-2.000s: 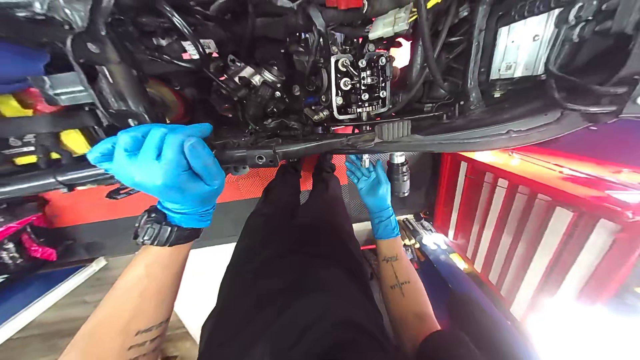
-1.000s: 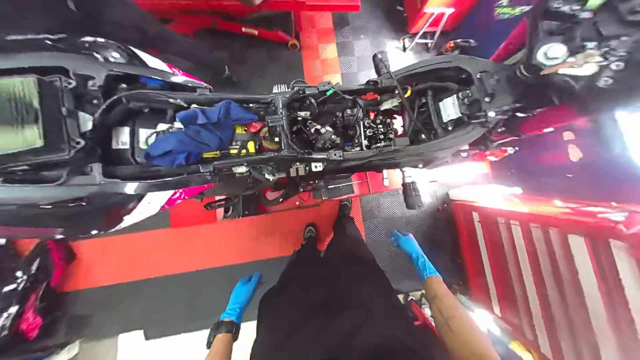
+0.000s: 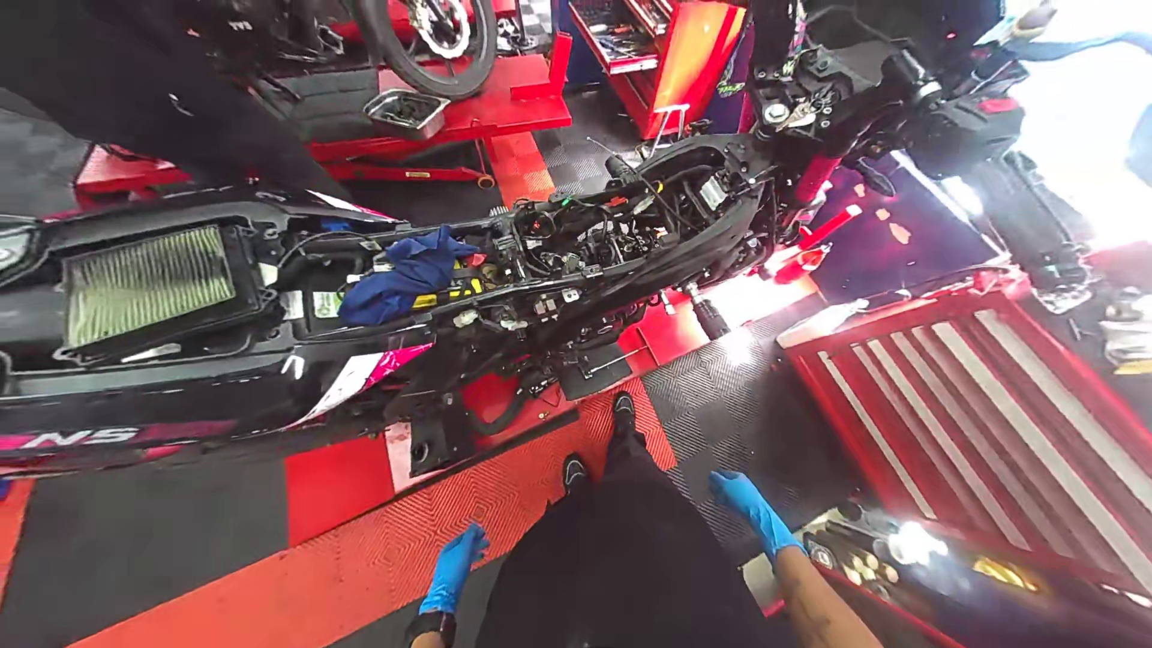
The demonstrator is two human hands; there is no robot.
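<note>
My left hand [image 3: 457, 565], in a blue glove, hangs low beside my dark clothing, over the orange floor tiles, with its fingers loosely curled; whether anything is in it cannot be seen. My right hand [image 3: 749, 506], gloved in blue too, hangs over the grey floor tiles left of a red tool cabinet and shows no object. Both are apart from the partly stripped motorcycle [image 3: 576, 270] in front of me. Its frame shows an exposed engine area [image 3: 621, 241] with wiring, a blue cloth [image 3: 405, 274] and a pleated air filter [image 3: 151, 283].
The red tool cabinet [image 3: 814, 360] stands at the right, with assorted items [image 3: 864, 558] beside it. Behind the motorcycle are a red lift [image 3: 531, 112] bearing a wheel [image 3: 450, 81] and a metal tray [image 3: 407, 110], plus an open tool drawer [image 3: 630, 63]. A dark-clothed person's leg [image 3: 216, 117] shows upper left.
Two seconds ago my hands were up close to the motorcycle, the left one closed; now both hang low, away from it. The view has pulled back and swung.
</note>
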